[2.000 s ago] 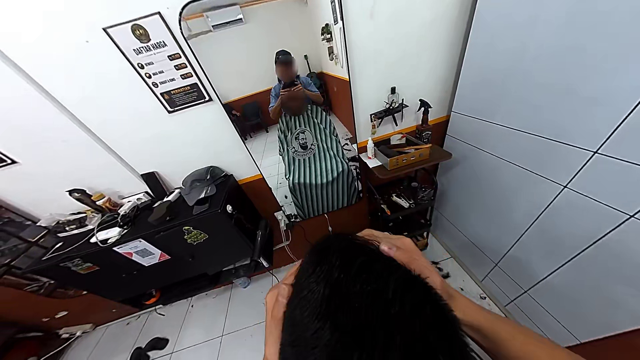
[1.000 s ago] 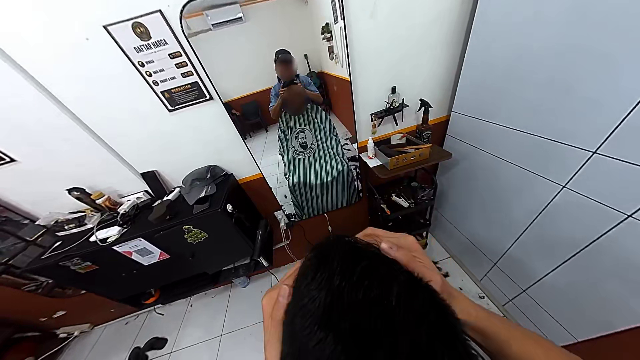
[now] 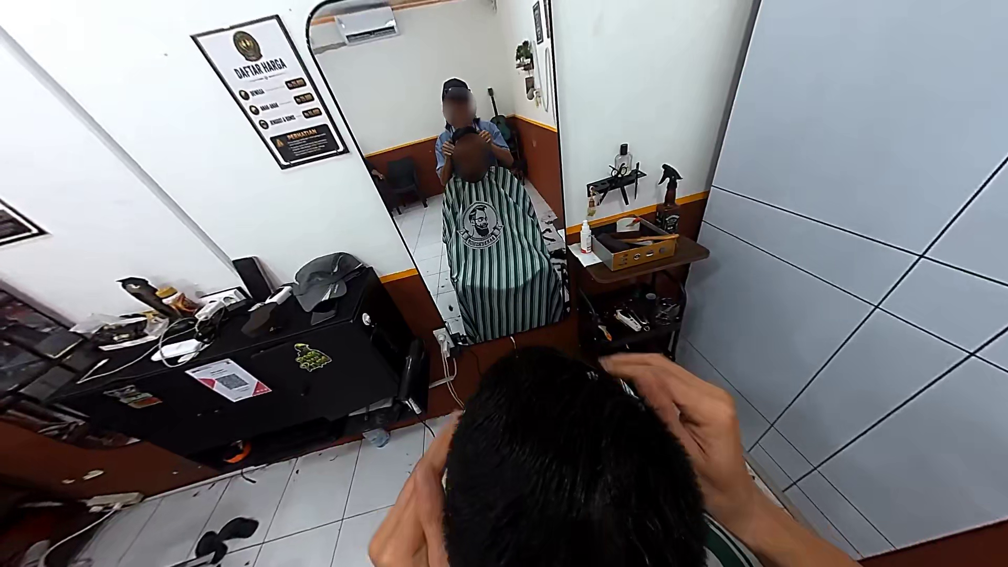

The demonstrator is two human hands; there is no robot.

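A seated person's head with short dark hair [image 3: 571,465] fills the bottom middle of the head view. My left hand [image 3: 417,496] is against the left side of that head, its fingertips hidden behind the hair. On the right side, my right hand [image 3: 689,421] is bent beside the hair, fingers pointing forward; whether it holds anything cannot be told. A mirror [image 3: 394,102] ahead reflects both hands raised at the head, and a green and white striped barber cape [image 3: 504,268] over the seated person.
A black cabinet [image 3: 331,386] at left bears a grey cap [image 3: 327,276] and cables. Right of the mirror, a small shelf [image 3: 685,256] carries an open box [image 3: 642,253] and a spray bottle [image 3: 668,197]. Cut hair lies on the tiled floor [image 3: 307,488].
My right hand has moved from the front top of the head to its right side. In the mirror, the hands are now apart at the sides of the head, showing more of it.
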